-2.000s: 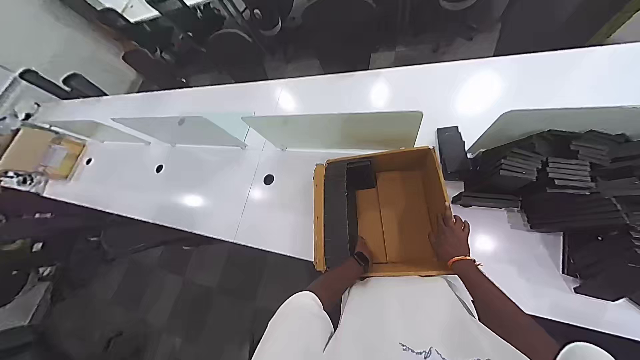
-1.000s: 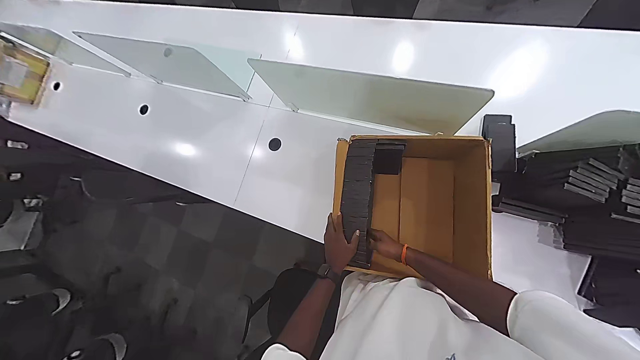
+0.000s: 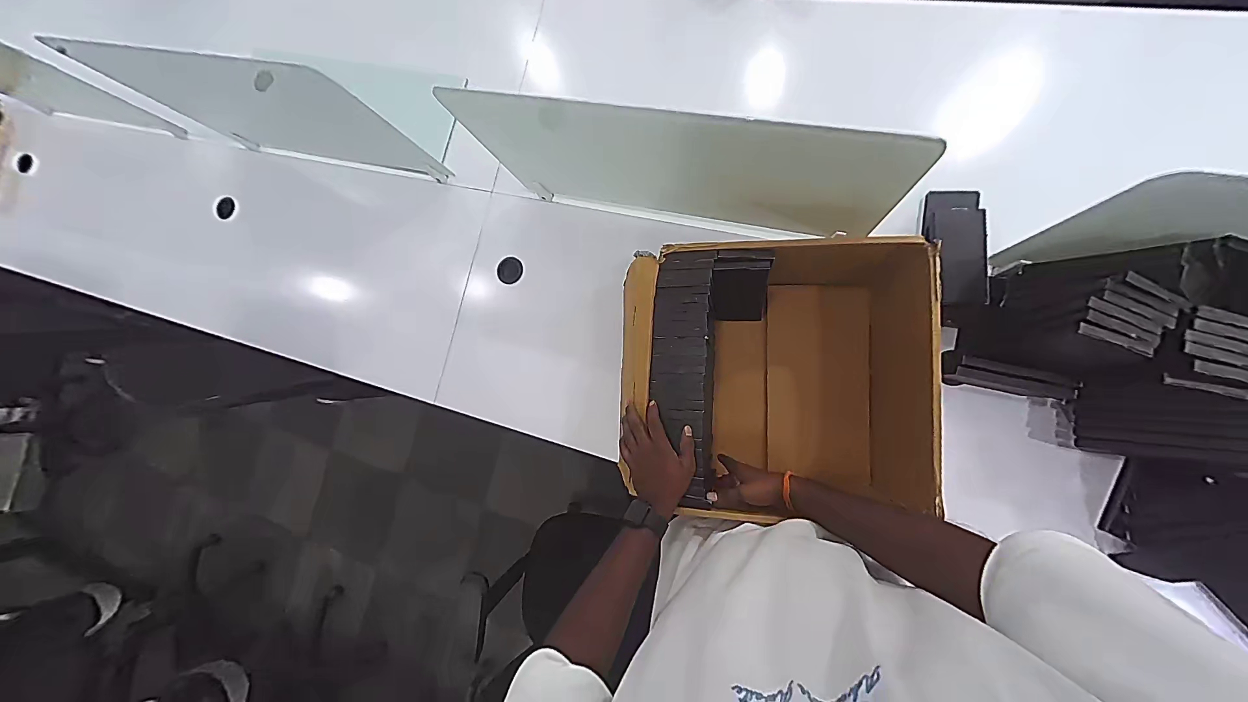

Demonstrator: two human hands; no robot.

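Observation:
An open cardboard box (image 3: 819, 380) stands at the table's near edge, against my shirt. A row of thin black boxes (image 3: 682, 341) is packed along its left wall, and one more black box (image 3: 741, 291) sits in the top left corner beside the row. My left hand (image 3: 658, 456), with a dark watch at the wrist, lies over the box's left wall and the near part of the row. My right hand (image 3: 749, 485), with an orange band at the wrist, is inside the box, its fingers at the row's near right end. Whether either hand grips a piece is unclear.
Stacks of black boxes (image 3: 1150, 409) lie on the white table (image 3: 370, 263) to the right, with a small upright black pile (image 3: 955, 249) by the box's far right corner. Glass dividers (image 3: 702, 161) stand beyond. A dark chair (image 3: 575, 565) is at lower left.
My left hand has moved from inside the box to its left wall and the row's near end. My right hand has left the right wall and reached across to the row. The view has shifted closer.

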